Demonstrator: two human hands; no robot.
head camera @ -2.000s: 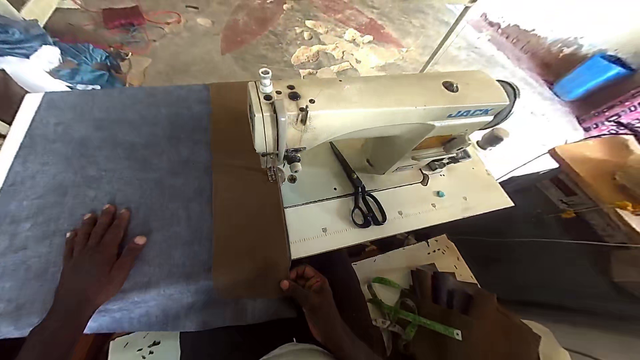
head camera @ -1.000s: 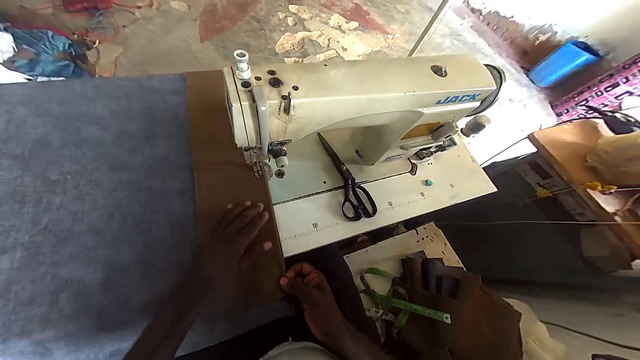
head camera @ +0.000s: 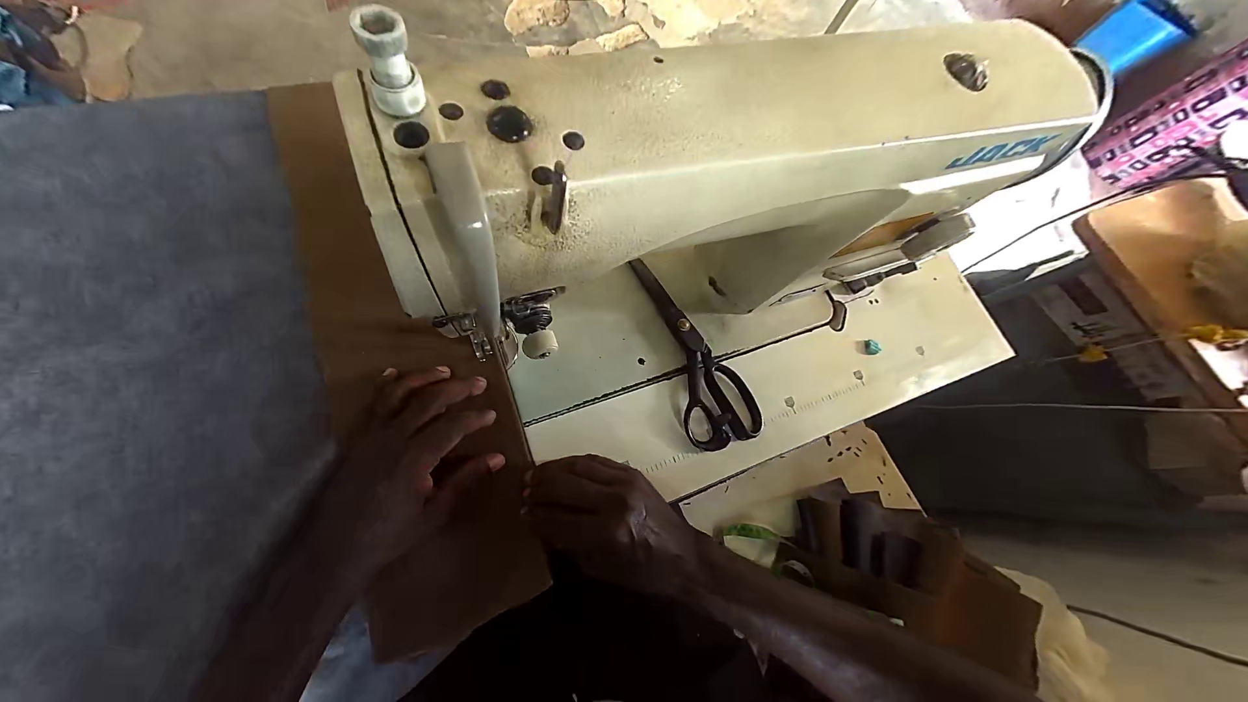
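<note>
A cream Jack sewing machine [head camera: 741, 127] stands across the view, its presser foot [head camera: 481, 345] at the right edge of a brown fabric strip [head camera: 341, 283] bordering blue-grey fabric [head camera: 146, 292]. My left hand [head camera: 419, 448] lies palm down on the brown strip just below the foot, fingers apart. Closer to me, my right hand [head camera: 604, 512] pinches the strip's right edge between bent fingers, beside the machine bed. Black-handled fabric scissors [head camera: 694, 351] lie on the bed under the machine arm. The needle tip cannot be made out.
A small teal piece [head camera: 872, 346] sits on the bed's right part. Brown fabric scraps [head camera: 907, 575] and a green measuring tape [head camera: 751, 532] lie to the right of my right hand. A wooden table [head camera: 1170, 229] stands at far right, near a blue container [head camera: 1136, 37].
My left hand has moved from the blue-grey fabric onto the brown strip, then up towards the presser foot. My right hand has stayed at the strip's edge. The view has moved closer to the machine.
</note>
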